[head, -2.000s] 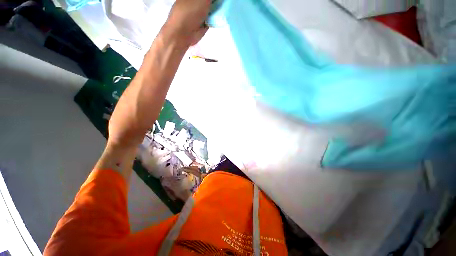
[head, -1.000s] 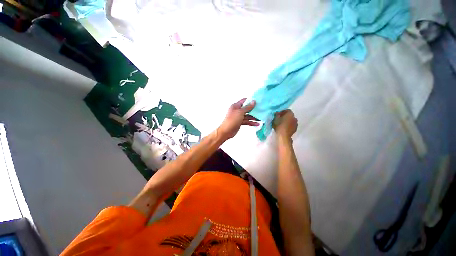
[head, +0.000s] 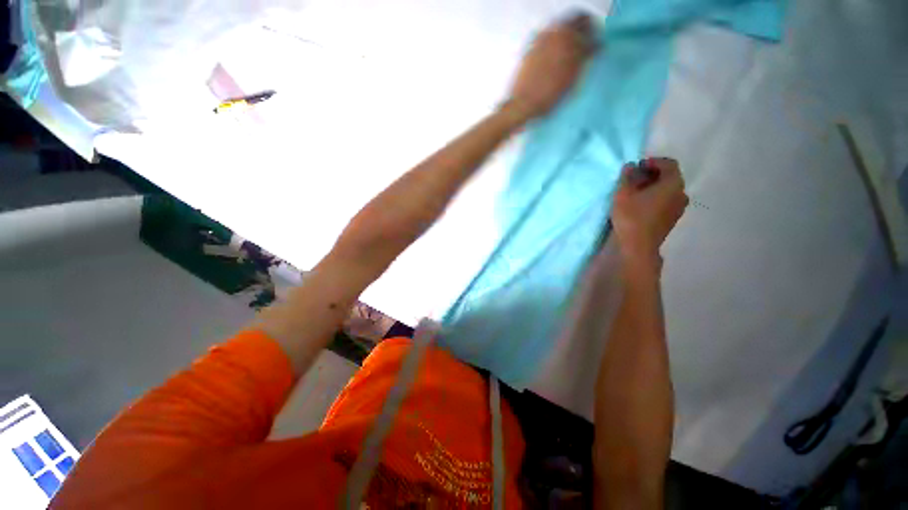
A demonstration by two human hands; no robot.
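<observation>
The light-blue garment (head: 567, 199) lies stretched over the white sheet (head: 398, 129), from the top of the view down to the table's near edge. My left hand (head: 555, 62) is at its upper left side, blurred; its fingertips touch the cloth, but their hold is not clear. My right hand (head: 652, 194) is closed with its fingertips on the garment's right edge, gripping the cloth. The garment's far end is cut off by the top of the view.
A yellow and black pen (head: 245, 102) lies on the sheet beside a pinkish strip (head: 225, 82). Black shears (head: 836, 398) and a cream strip (head: 871, 194) lie at the right. A tape measure (head: 390, 418) hangs over the orange shirt. Offcuts (head: 366, 324) lie below the table edge.
Both hands have moved up and away from my body, the left one farther. The garment has come nearer and now reaches the near table edge, spread wider than before.
</observation>
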